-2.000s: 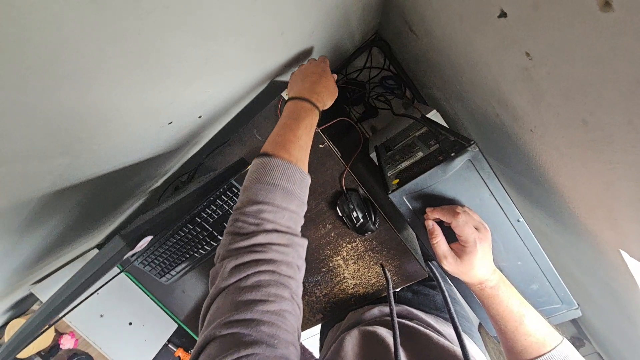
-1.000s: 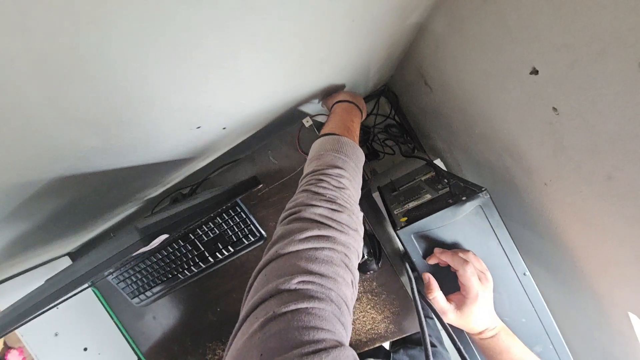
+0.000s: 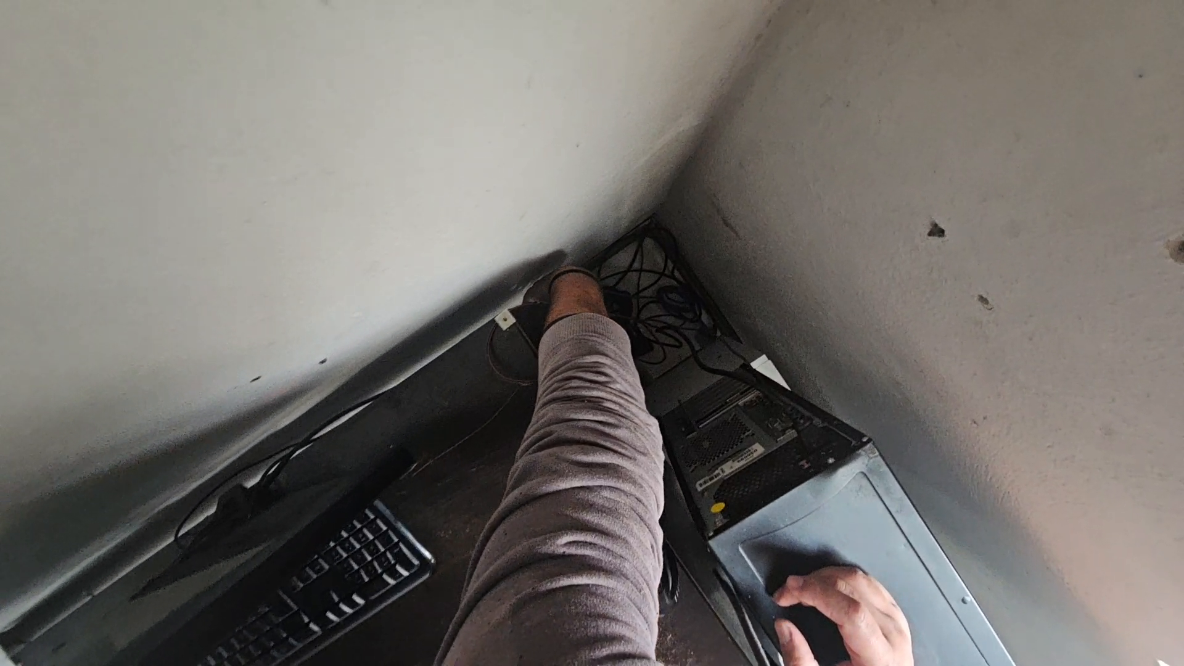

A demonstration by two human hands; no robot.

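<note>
My left arm in a grey-brown sleeve reaches across the desk (image 3: 462,481) to the wall corner. Only the wrist and part of my left hand (image 3: 564,285) show, beside a heap of black cables (image 3: 652,296); the fingers are hidden behind the desk's back edge. A small white connector box (image 3: 504,319) on a thin cord lies just left of the wrist. My right hand (image 3: 846,610) is at the side panel of a grey computer tower (image 3: 888,536), thumb and fingers curled apart with nothing seen between them. The tower's back, with vents and a label, faces the cables.
A black keyboard (image 3: 324,583) lies at lower left, partly beneath a monitor (image 3: 268,555) seen edge-on. Behind it, a black cable (image 3: 305,439) runs along the back edge. Walls meet tightly behind the cables. Thick black cables (image 3: 735,610) hang beside the tower.
My left hand has gone from above the desk's back edge down behind it, beside the cables. My right hand stays at the tower's panel. The view has shifted toward the corner.
</note>
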